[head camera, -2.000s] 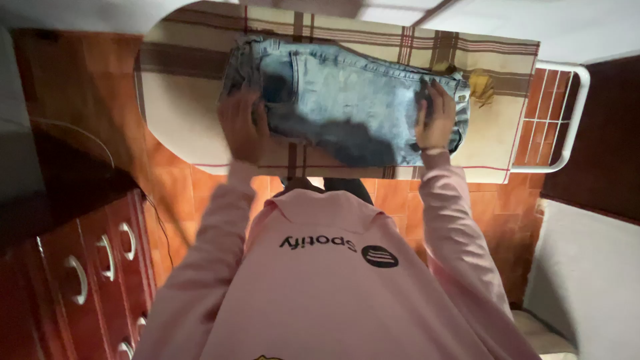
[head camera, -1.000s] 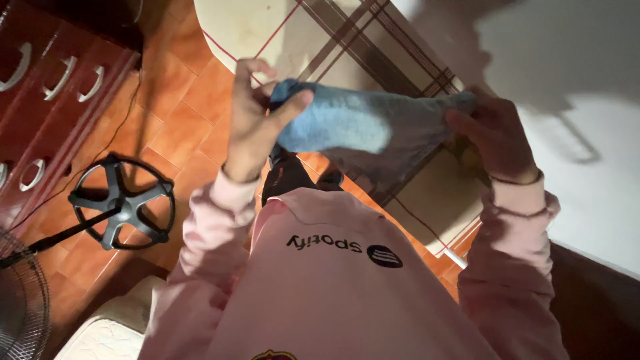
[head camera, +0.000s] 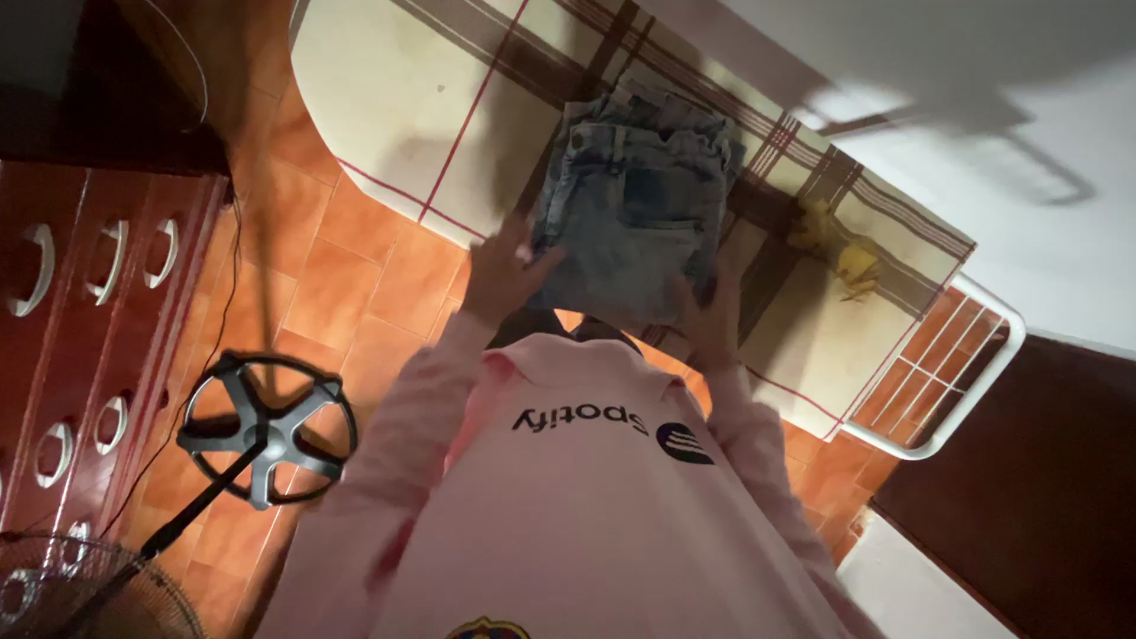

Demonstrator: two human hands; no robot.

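Note:
Folded blue denim garment (head camera: 635, 213) lies on the plaid cloth cover of an ironing board (head camera: 373, 106), its waistband away from me and a pocket facing up. My left hand (head camera: 510, 271) rests at its near left edge, fingers apart. At the near right edge is my right hand (head camera: 710, 306), slightly blurred, also with spread fingers. Both hands touch or nearly touch the denim; neither plainly grips it. A small yellow item (head camera: 856, 266) lies on the cover to the right.
A white wire rack (head camera: 932, 364) juts from the board's right end. The wall rises behind the board. To the left stand a red-brown chest of drawers (head camera: 115, 337) and a pedestal fan's round base (head camera: 266, 430) on the tiled floor, with a dark cable near them.
One second ago both hands held the denim up, folded, above the board; now it lies on the board as a more compact bundle, with the hands at its near corners. The view has turned.

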